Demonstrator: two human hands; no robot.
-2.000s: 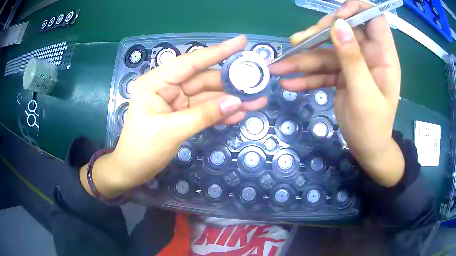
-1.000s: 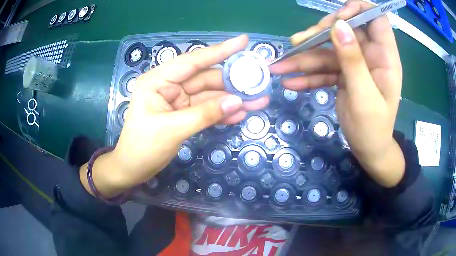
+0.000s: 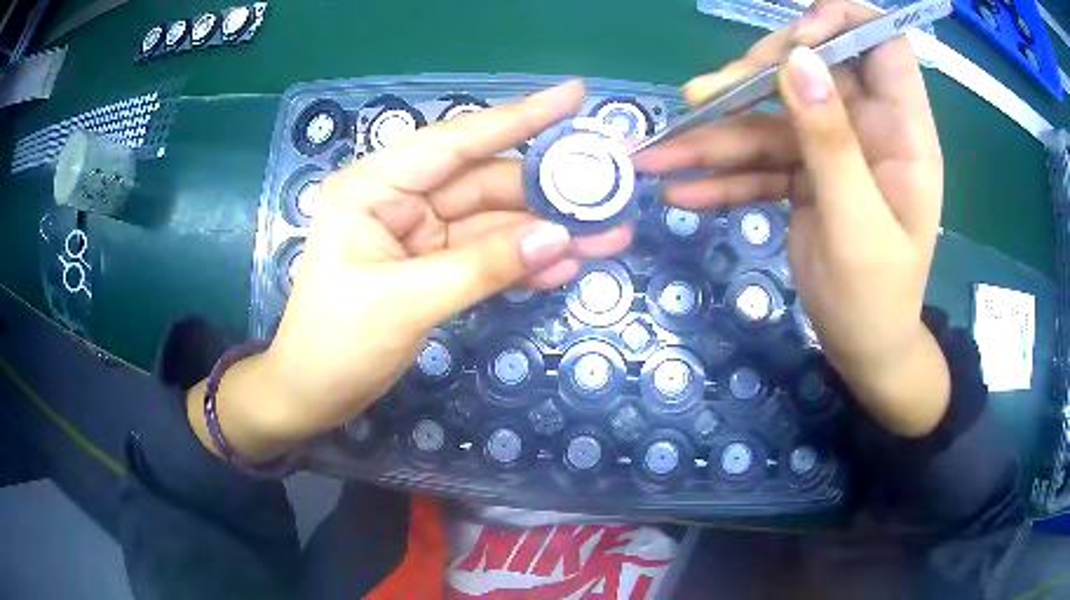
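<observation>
My left hand (image 3: 387,270) holds a round unit (image 3: 580,178) between its fingers above the tray, its pale face turned up. A white ring shows on the unit's face, with a small white tab at its top edge. My right hand (image 3: 839,199) grips silver tweezers (image 3: 810,65). Their tips meet the unit's right edge; whether they pinch the ring cannot be told. The blister tray (image 3: 276,223) lies beneath both hands, with rows of round units in its pockets.
A holding strip (image 3: 202,32) with several units lies at the upper left. A dotted sheet (image 3: 117,120), a roll (image 3: 94,174) and clear film with white rings (image 3: 73,260) are at the left. A paper slip (image 3: 1003,335) lies right; a blue bin (image 3: 1021,35) is upper right.
The holding strip has moved to the right along the far bench. The pale face of the held unit shows its ring more clearly, with a tab at the top. Both hands have barely moved.
</observation>
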